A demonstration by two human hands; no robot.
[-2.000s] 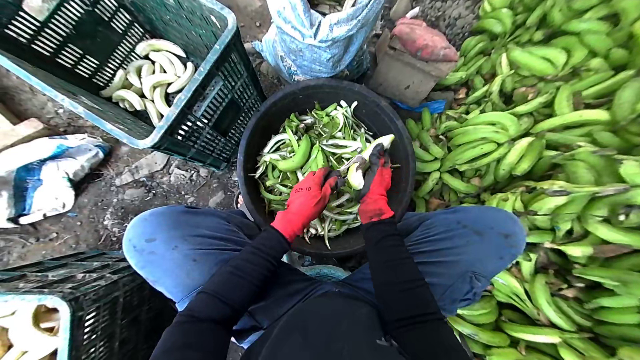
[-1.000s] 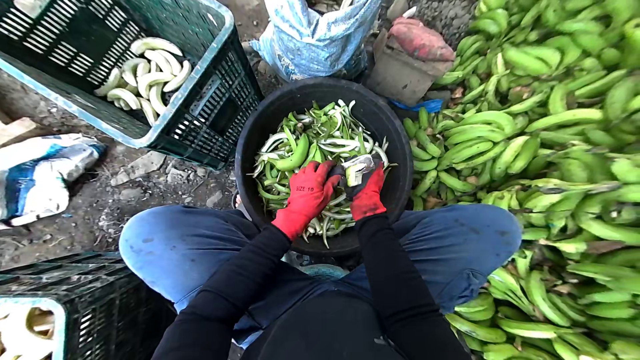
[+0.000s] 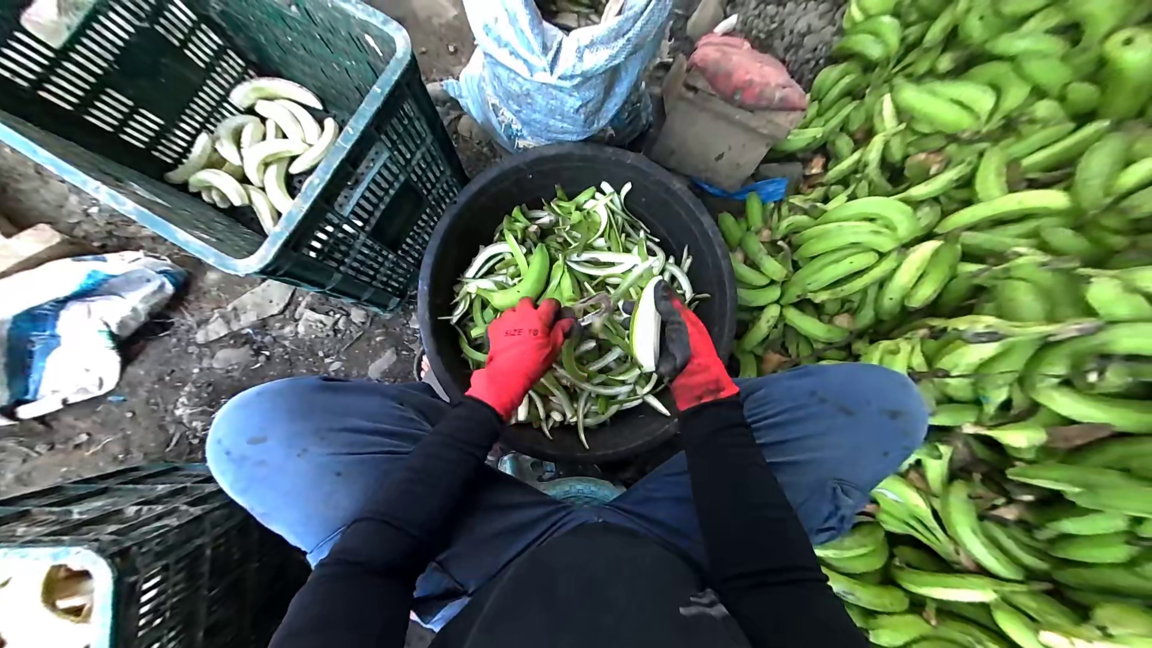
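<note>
A round black plastic tub (image 3: 706, 229) stands between the knees, full of green and white banana peel strips (image 3: 621, 261). My right hand (image 3: 688, 346), in a red and black work glove, holds a partly peeled green banana (image 3: 645, 326) upright over the tub's right side. My left hand (image 3: 526, 346), in a matching glove, is over the peels with its fingers curled; something small and blurred sits by its fingertips, and I cannot tell what it is. An unpeeled green banana (image 3: 533, 279) lies on the peels just beyond the left hand.
A dark green plastic crate (image 3: 387, 171) with peeled bananas (image 3: 274, 148) stands at upper left, another crate (image 3: 171, 558) at lower left. A blue-white woven sack (image 3: 562, 81) is behind the tub. Green bananas (image 3: 846, 243) are heaped along the right. A crumpled sack (image 3: 81, 324) lies at left.
The hands have moved apart from where they met a second ago. The right hand has turned the banana upright, its pale peeled side now showing.
</note>
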